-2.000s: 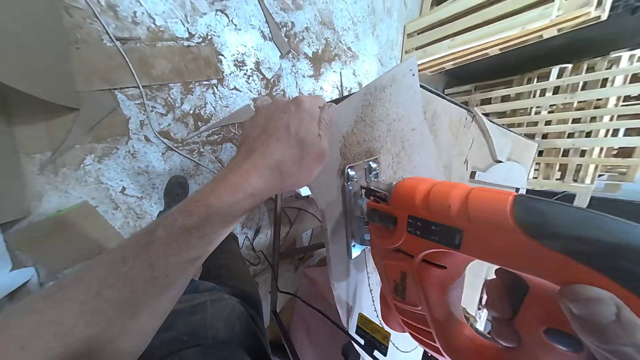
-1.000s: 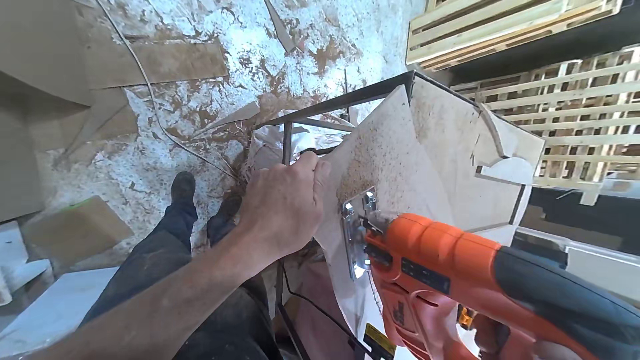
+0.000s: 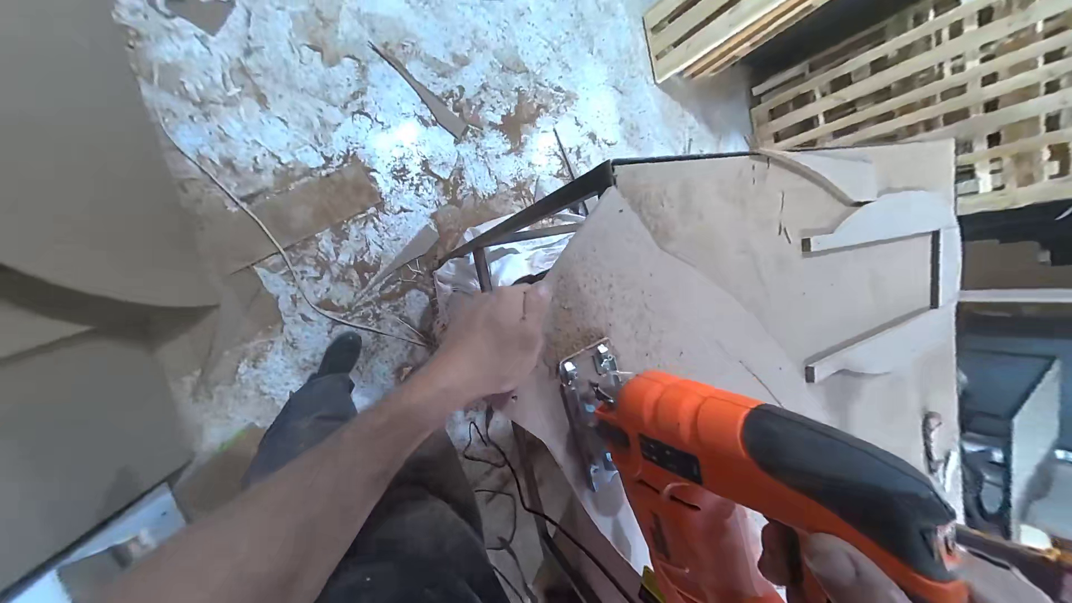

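Note:
My right hand (image 3: 837, 565), at the bottom right, is closed round the handle of an orange and black jigsaw (image 3: 687, 444). The saw's metal base plate (image 3: 586, 410) rests on a thin pale board (image 3: 636, 285) sprinkled with sawdust. Just left of the base plate, my left hand (image 3: 498, 335) grips the left edge of that board, its fingers curled over. Beneath lies a larger sheet (image 3: 837, 293) on a dark metal frame (image 3: 536, 209). The blade is hidden at the board.
Shaped offcuts (image 3: 888, 222) lie on the larger sheet. Wooden pallets (image 3: 913, 92) stand at the upper right. Scraps (image 3: 423, 92) and a pale cable (image 3: 268, 234) are on the littered floor. Dark cords (image 3: 519, 494) hang below the frame. Large panels (image 3: 84, 167) stand at the left.
The view has shifted, and more of the larger sheet and frame shows than two seconds ago. The left hand stays at the board's edge and the right hand stays on the jigsaw.

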